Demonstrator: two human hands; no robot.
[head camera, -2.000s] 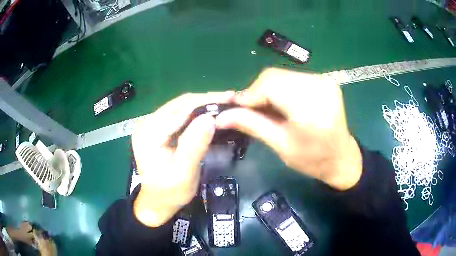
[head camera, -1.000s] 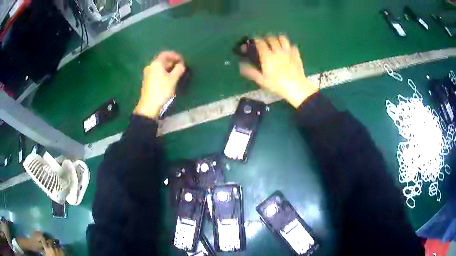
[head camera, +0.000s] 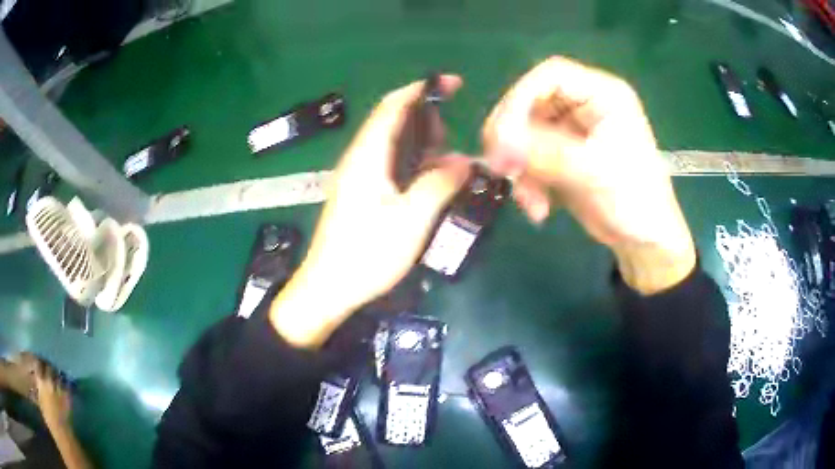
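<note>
My left hand (head camera: 375, 201) holds a black phone housing (head camera: 420, 133) on edge, tilted up, between thumb and fingers. My right hand (head camera: 586, 156) is just right of it, thumb and fingertips pinched together near my left thumb; a tiny pale speck shows there, too blurred to name. Another black housing (head camera: 455, 240) with a white keypad area lies on the bench below and between my hands. More housings lie nearer me, one upright in view (head camera: 409, 380) and one slanted at the right (head camera: 517, 403). Some at the left are partly hidden by my left sleeve.
Housings lie on the green belt (head camera: 298, 124), beyond the pale metal strip (head camera: 243, 199). A cream fan (head camera: 87, 252) and a grey post (head camera: 73, 119) stand at left. White loops (head camera: 764, 311) are heaped at right, beside dark parts. Another person's hand (head camera: 50, 394) shows at lower left.
My hands have come back from the belt towards each other. My left hand now holds a housing up. A housing lies on the belt at left centre, where my left hand was reaching.
</note>
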